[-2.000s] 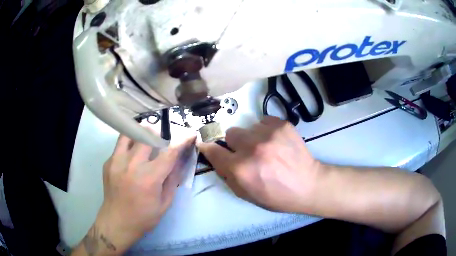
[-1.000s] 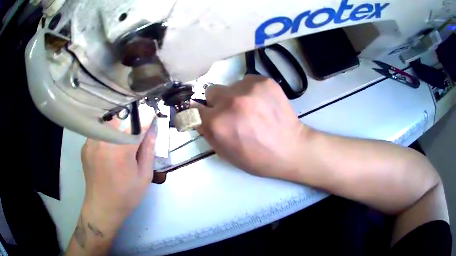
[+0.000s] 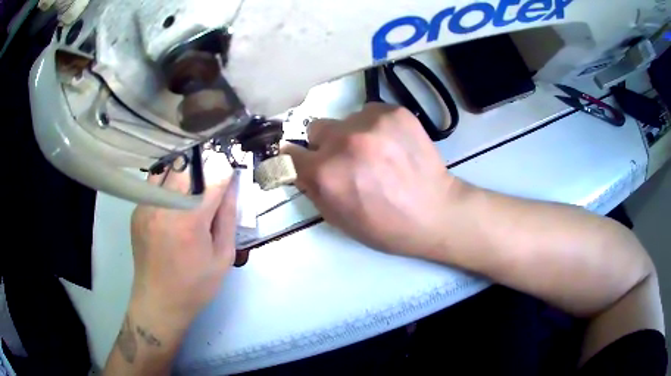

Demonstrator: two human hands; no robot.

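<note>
A small white paper or interfacing piece [image 3: 246,209] lies under the sewing machine head, left of a beige ribbed cylinder [image 3: 276,172]. My left hand [image 3: 180,246] is at its left edge, thumb along it, fingertips partly hidden behind the machine's guard. My right hand [image 3: 371,180] is just right of the cylinder, fingers curled. A thin dark pointed tip [image 3: 297,143] shows at its fingertips; the rest is hidden. The presser foot area [image 3: 239,158] is small and unclear. No dark fabric piece can be made out there.
The white machine arm [image 3: 309,44] spans the top. Black-handled shears [image 3: 434,92] and a black phone-like rectangle [image 3: 489,73] lie beneath it. Red-and-black snips [image 3: 588,105] lie far right. A brown round object [image 3: 240,257] is by the left thumb. Dark cloth [image 3: 44,220] hangs at left.
My right hand has moved from in front of the ribbed cylinder to its right side. The dark strip seen between the hands no longer shows. The view has shifted; little differs over the last second.
</note>
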